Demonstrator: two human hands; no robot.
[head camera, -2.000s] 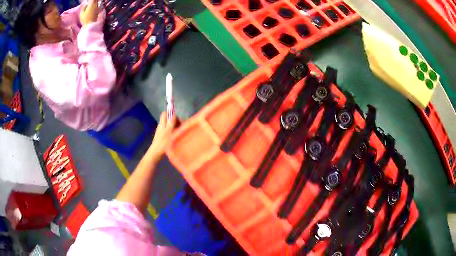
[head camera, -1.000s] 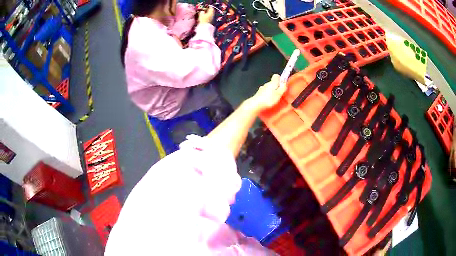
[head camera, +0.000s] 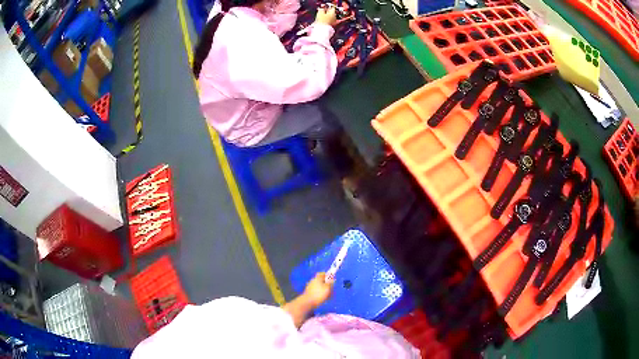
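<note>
An orange compartment tray (head camera: 438, 175) lies on the green bench at the right. Black strapped round watches (head camera: 525, 210) cover its right part; several left pockets show empty. My left hand (head camera: 319, 289) is low in the middle, away from the tray, above a blue stool. It is closed around a slim white-pink pen-like tool (head camera: 339, 261), which points up. My right hand is not in view.
A person in a pink coat (head camera: 263, 77) sits on a blue stool (head camera: 270, 172) at the upper left. Another blue stool (head camera: 348, 284) is below my hand. Floor trays (head camera: 150, 210), a red bin (head camera: 80, 242) and a blue rack (head camera: 52, 63) are left. Another bench tray (head camera: 483, 38) is behind.
My left hand has moved from the tray's left edge down over the stool, still holding the tool. The view has swung left, showing more floor.
</note>
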